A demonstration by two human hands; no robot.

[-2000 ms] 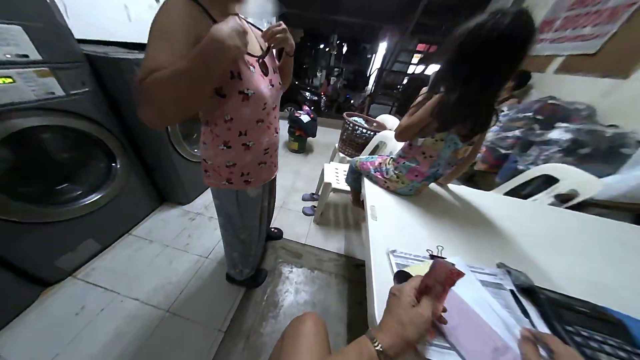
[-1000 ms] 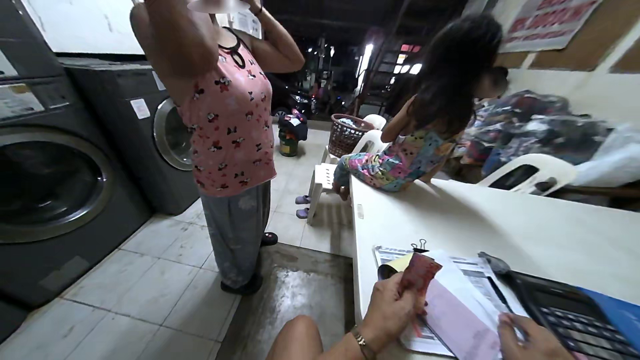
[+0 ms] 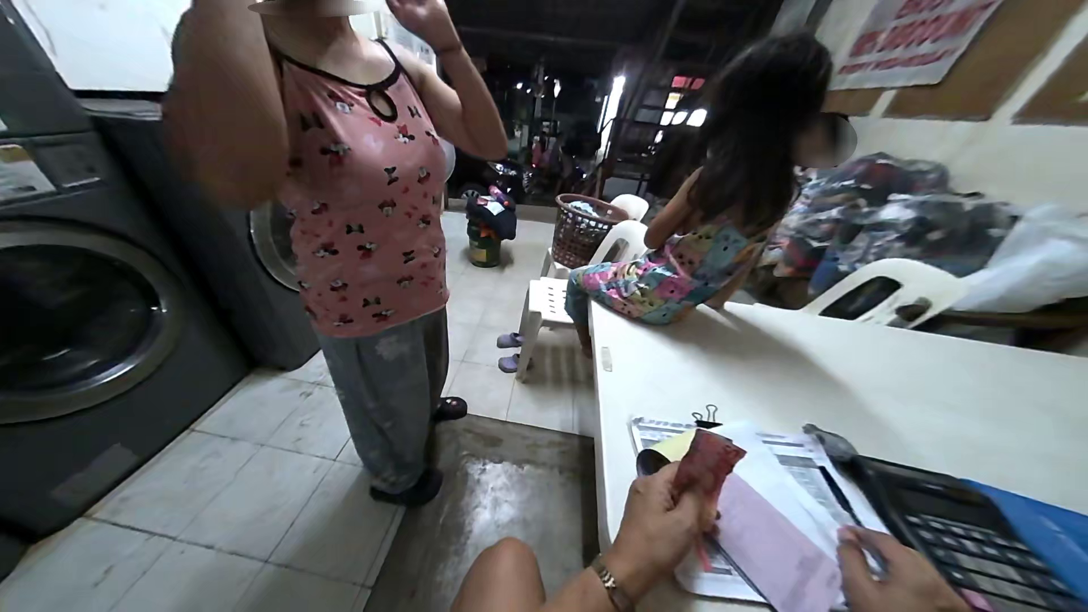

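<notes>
My left hand [image 3: 667, 518], with a watch at the wrist, pinches a folded red banknote [image 3: 707, 463] above the near edge of the white table. Beneath it lie a pink paper slip [image 3: 769, 535], white and yellow sheets and a printed form, with a black binder clip [image 3: 706, 418] at the top. My right hand [image 3: 892, 574] is at the lower right, its fingers at the edge of the papers, close to a dark pen [image 3: 840, 495]. Whether it grips the pen or the paper cannot be told. A black desk calculator [image 3: 977, 518] lies right beside it.
A person in a pink top [image 3: 374, 212] stands left of the table [image 3: 850, 382], near front-loading machines [image 3: 76, 314]. Another person [image 3: 705, 229] sits on the table's far end. White plastic chairs [image 3: 892, 285], a brown laundry basket [image 3: 582, 229] and bagged clothes [image 3: 909, 221] are behind.
The standing person's hands have risen from the neckline to head height. My left hand still holds the red banknote over the papers.
</notes>
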